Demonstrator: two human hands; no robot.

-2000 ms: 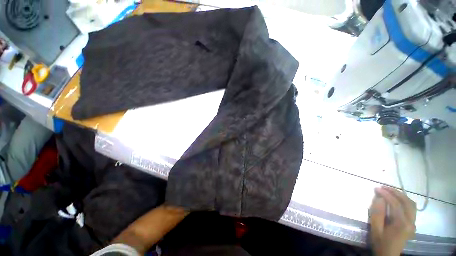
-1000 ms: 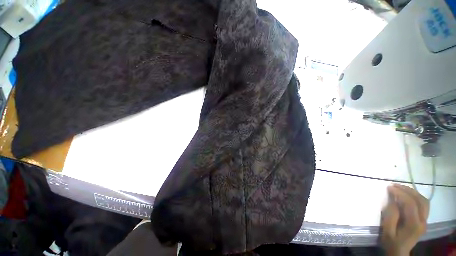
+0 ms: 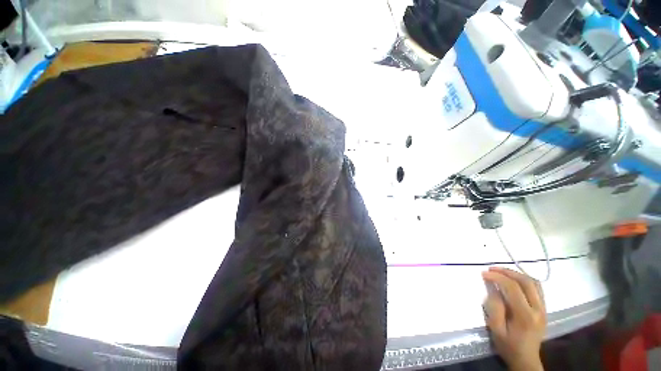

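A long dark brown-grey garment piece [image 3: 297,217] lies folded across the white table. One part runs to the left picture edge and another hangs over the front edge, out at the bottom. A short dark mark [image 3: 172,113] shows on its left part. My right hand [image 3: 516,308] rests near the table's front edge, right of the cloth and apart from it, fingers loosely curled, nothing visible in it. My left hand is not in view.
The white sewing machine head [image 3: 500,94] with a blue stripe stands at the right. Its presser foot area [image 3: 471,194] has no garment cloth under it. A pale cable [image 3: 543,250] loops near my right hand. Brown cardboard [image 3: 101,58] shows at the left. Ruler tape [image 3: 435,351] lines the front edge.
The view has shifted, showing more of the machine. My left arm, seen at the bottom before, is out of the picture. The garment's folds and my right hand's place on the table look much the same.
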